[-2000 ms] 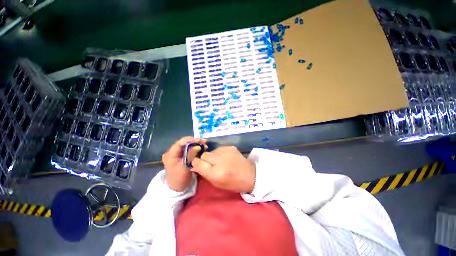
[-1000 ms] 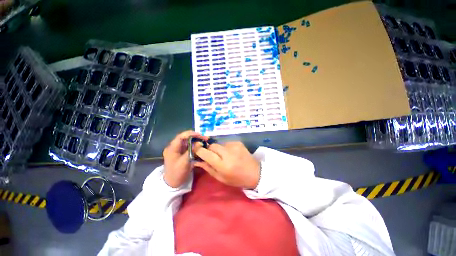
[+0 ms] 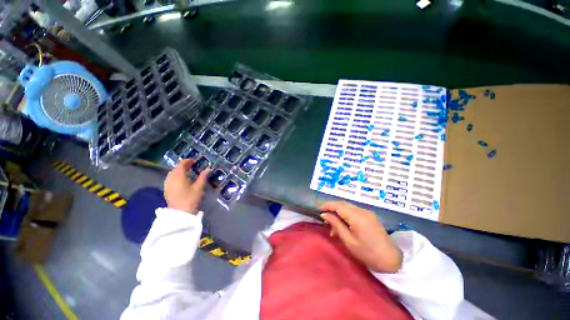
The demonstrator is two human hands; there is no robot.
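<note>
My left hand (image 3: pixel 184 187) is at the near edge of the flat clear blister tray (image 3: pixel 270 150). Its thumb and forefinger are at both sides of a dark watch housing (image 3: pixel 200 165) in the front row. My right hand (image 3: pixel 369 240) is at the bench edge in front of my body, fingers curled; a dark line shows at its fingertips, and I cannot tell if it holds anything. The white adhesive sheet (image 3: pixel 355 134) lies beyond it, with rows of dark bars and scattered blue pieces (image 3: pixel 334 175).
A tan cardboard sheet (image 3: pixel 512 175) lies at the right with some blue pieces. Stacked trays (image 3: pixel 147 106) stand left of the flat tray, with a light blue fan (image 3: pixel 72 100) beyond. A blue stool (image 3: pixel 142 215) and striped floor tape are below. Part of another tray shows at lower right.
The view has turned left. My hands were together at a housing; now they are apart, the left at the tray and the right at the bench edge. A formerly empty front-row pocket now shows a housing.
</note>
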